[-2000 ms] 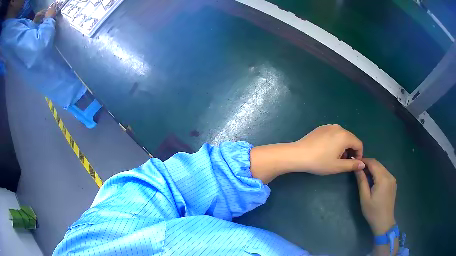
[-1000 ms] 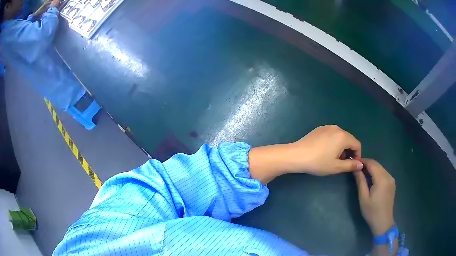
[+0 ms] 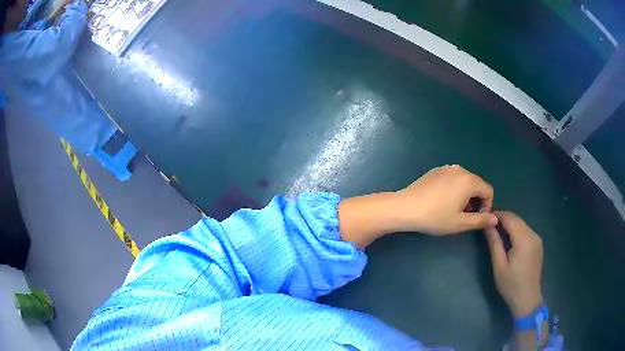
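Observation:
My left hand point(image 3: 449, 202) reaches in from the left over the green mat, with its thumb and fingers pinched together. A tiny part point(image 3: 480, 208) shows as a small pale glint in the gap of its fingers; most of it is hidden. My right hand point(image 3: 519, 257) comes up from the lower right, wearing a blue wrist strap point(image 3: 532, 320). Its thumb and forefinger are bent towards each other and meet the left fingertips. Whether the right fingertips also grip the part cannot be seen.
The shiny dark green mat point(image 3: 274, 110) lies under both hands. A white rail point(image 3: 452, 51) runs along its far side. A white tray with dark pieces point(image 3: 123, 24) lies at the upper left, near a smocked person point(image 3: 51, 75) and a blue stool point(image 3: 120, 159).
Both hands have shifted very slightly up in the picture and stay joined at the fingertips. The smocked person at the upper left has moved an arm near the tray.

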